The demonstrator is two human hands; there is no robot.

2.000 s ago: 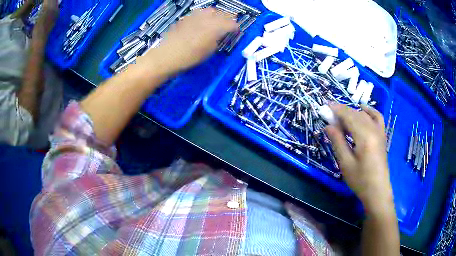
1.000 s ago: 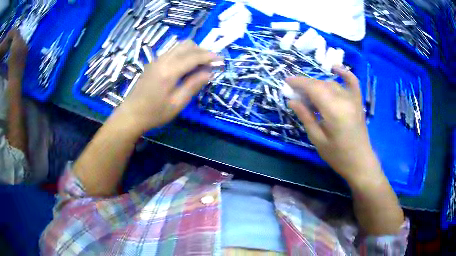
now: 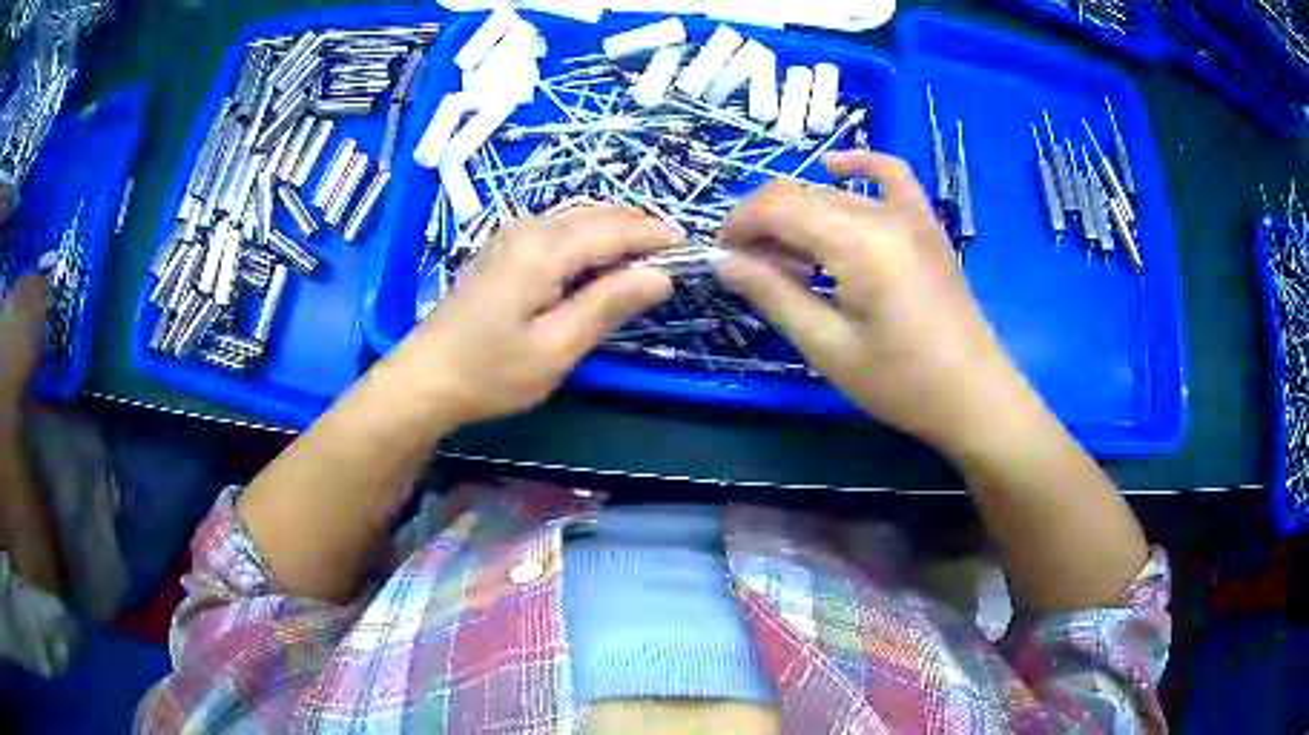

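My left hand (image 3: 538,309) and my right hand (image 3: 869,295) meet fingertip to fingertip above the near part of the blue centre tray (image 3: 847,391). Between them is a short, shiny metal tube (image 3: 686,259), partly hidden by the fingers; both hands pinch it. Whether a rod sits in it cannot be told. Under the hands lies a tangled heap of thin rods (image 3: 632,158). White plastic cylinders (image 3: 495,65) lie along the tray's far side. No white piece shows in my right fingertips.
The left tray (image 3: 323,338) holds loose metal tubes (image 3: 302,158). The right tray (image 3: 1062,417) holds grey tube-and-rod units (image 3: 1084,201). A white lid (image 3: 747,12) lies beyond the centre tray. Neighbouring trays stand at both sides. Another person's hand (image 3: 22,323) shows at far left.
My left hand has come from the tube tray to meet my right hand over the centre tray. The view has shifted, so the right tray shows more fully.
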